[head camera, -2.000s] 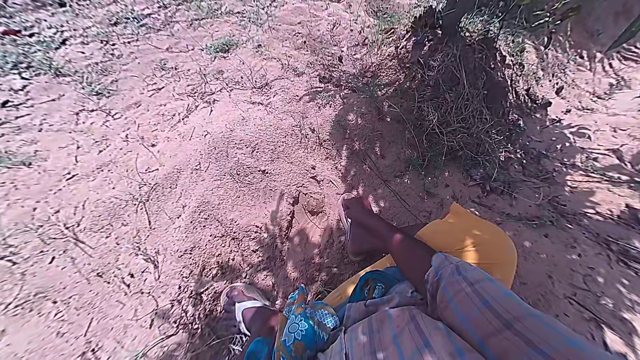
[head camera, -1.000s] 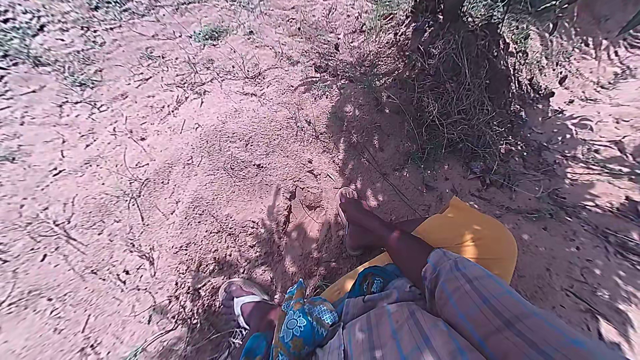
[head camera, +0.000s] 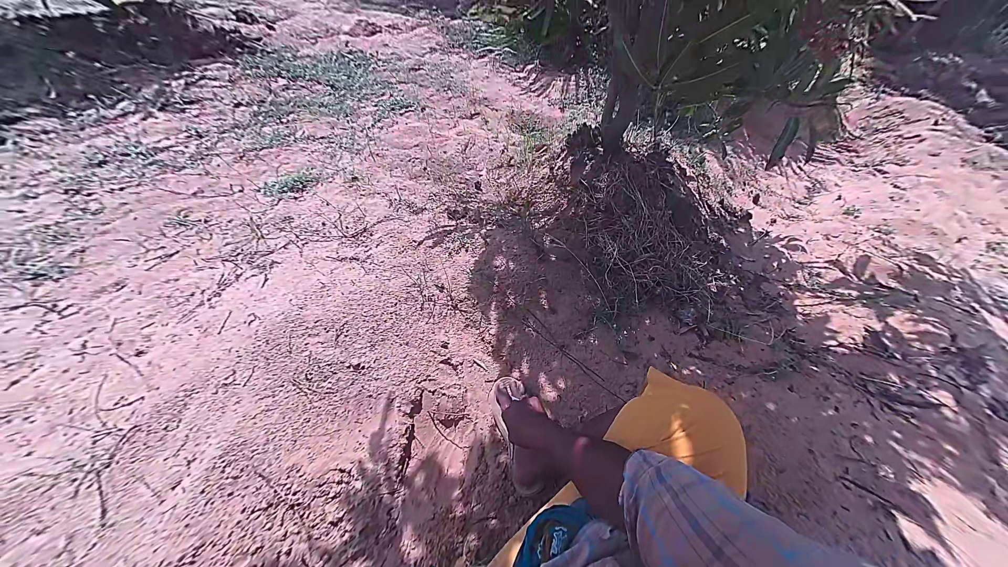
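Note:
Neither my left hand nor my right hand shows in the head view. At the bottom, a leg in plaid cloth (head camera: 709, 512) stretches out, its sandaled foot (head camera: 524, 429) on the reddish ground. Yellow cloth or sheeting (head camera: 685, 429) lies under and beside the leg. Blue patterned fabric (head camera: 547, 535) is bunched at the bottom edge, next to the plaid cloth. What either hand holds or touches cannot be seen.
A small tree trunk (head camera: 620, 87) rises from a root mound (head camera: 646, 228) with dry grass at upper right, leaves hanging around it. Thin twigs (head camera: 102, 465) and low green weeds (head camera: 291, 183) dot the sandy ground. A crack (head camera: 409, 433) runs left of the foot.
The view has tilted up, bringing the trunk and leaves more into sight. The other foot, in a white-strapped sandal at the bottom left earlier, is now out of view.

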